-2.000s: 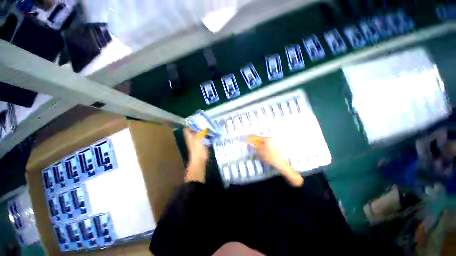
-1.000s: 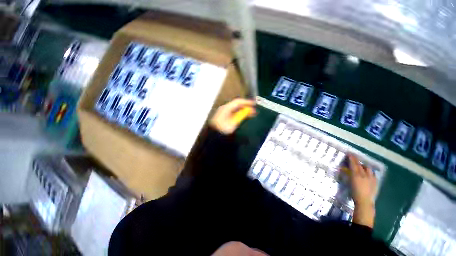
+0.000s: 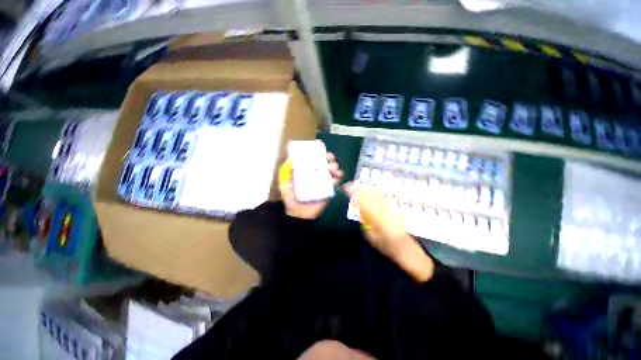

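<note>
My left hand (image 3: pixel 301 197), with a yellow finger cot, holds a panel (image 3: pixel 311 169) upright with its plain white back towards me, between the carton and the blister tray. My right hand (image 3: pixel 379 219) is just right of it, over the left edge of the blister tray (image 3: pixel 443 235). Its fingertips point at the panel with a small gap. The frame is too blurred to tell whether it pinches a small part. The tray holds rows of small pale parts.
An open carton (image 3: pixel 176 235) at left holds rows of printed panels (image 3: pixel 169 145) on a white sheet. Behind the tray, panels stand in a line on the dark green belt (image 3: pixel 393 70). A white post (image 3: pixel 306 63) rises behind the carton's right edge. A shiny white sheet (image 3: pixel 601 218) lies at right.
My left hand has moved from the carton's edge and now holds a panel. One panel fewer shows in the carton's front row. My right hand has moved left across the tray. The view has turned.
</note>
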